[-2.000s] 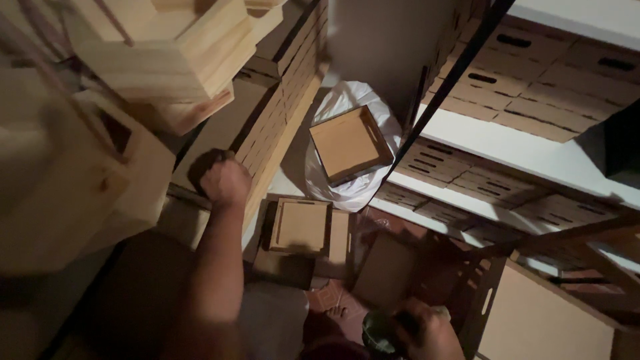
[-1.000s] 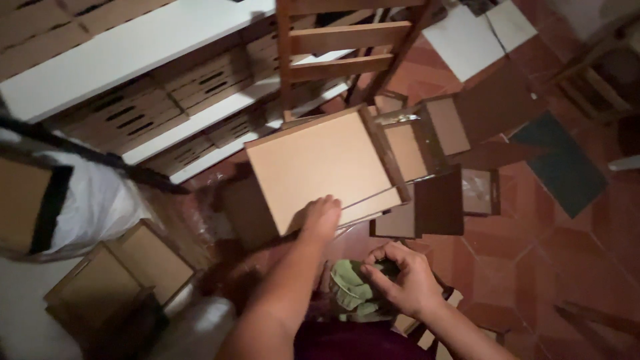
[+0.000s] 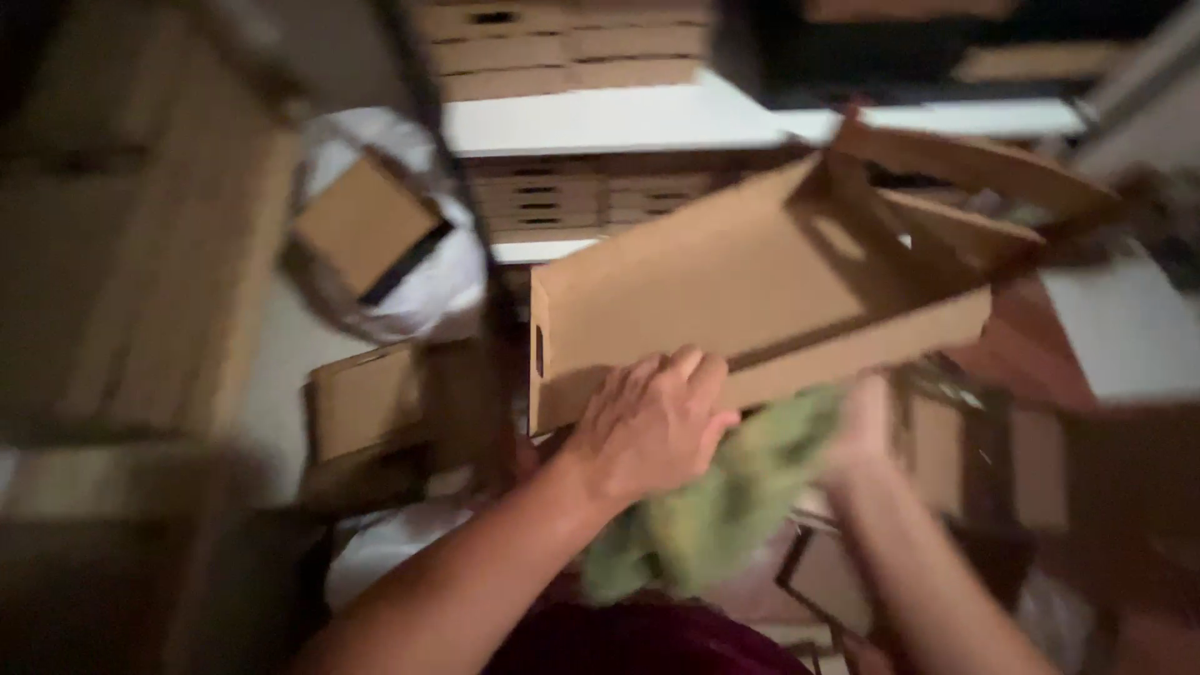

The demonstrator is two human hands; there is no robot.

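A tan wooden or fibreboard tray (image 3: 694, 281) with handle slots in its ends is tilted in front of me. My left hand (image 3: 656, 422) grips its near side wall, fingers over the edge. Just below and beside the tray, my right hand (image 3: 858, 431) is blurred and has hold of a green cloth (image 3: 741, 497), which hangs down to the left under my left hand. The fingers of my right hand are partly hidden by the blur and the cloth.
White shelves (image 3: 600, 122) with stacked slotted trays (image 3: 562, 197) stand ahead. At left, a tray (image 3: 366, 225) rests on a white plastic bag (image 3: 450, 291), above another tray (image 3: 366, 403). A wooden chair (image 3: 975, 178) is behind the held tray. More trays lie at lower right.
The view has swung left. The large tray, flatter one second ago with my left hand on it, is now tilted, its side wall in my grip. The green cloth is more spread out.
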